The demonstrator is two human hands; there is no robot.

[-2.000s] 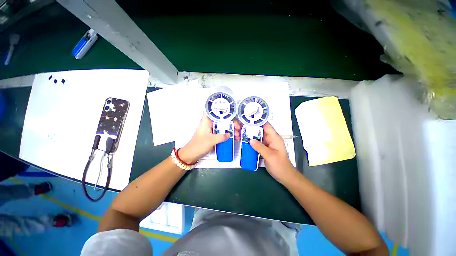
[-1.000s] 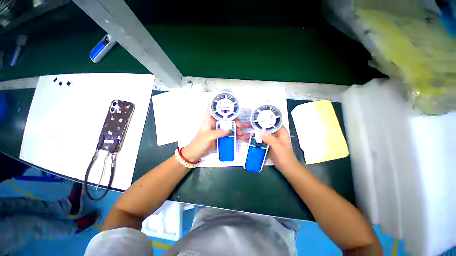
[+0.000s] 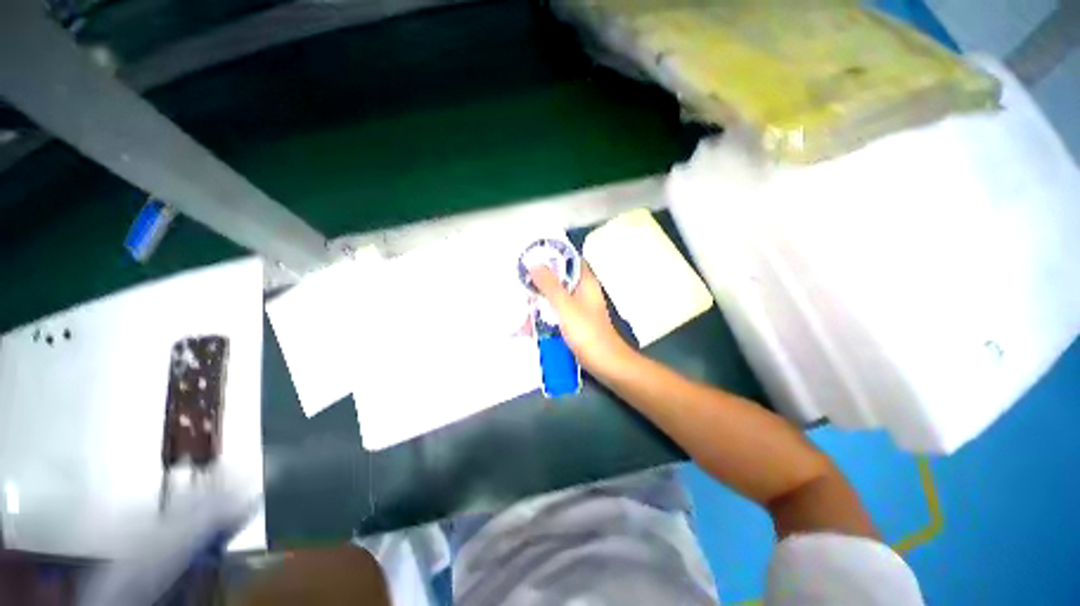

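A semi-finished handheld fan [image 3: 559, 367] lies over the papers near the bench's front edge, its ringed head away from me and its blue battery block towards me. My right hand [image 3: 586, 322] holds it, with thumb and fingers over the head and upper handle. My left forearm shows at the bottom left edge, but my left hand cannot be made out. A blurred whitish and bluish shape [image 3: 178, 554] lies beside that forearm; what it is cannot be told.
White papers [image 3: 438, 326] lie under the fan, a pale yellow pad [image 3: 645, 278] to their right. A dark patterned phone [image 3: 195, 403] lies on the white board [image 3: 95, 367]. Another fan [image 3: 148, 229] is beyond, near a metal post [image 3: 178, 166]. A bagged yellow slab [image 3: 805, 71] tops a white stack [image 3: 900, 249].
The view has swung right. My left hand has left the papers, and the fan it held is gone from there. My right hand still holds its fan, now gripping over the head.
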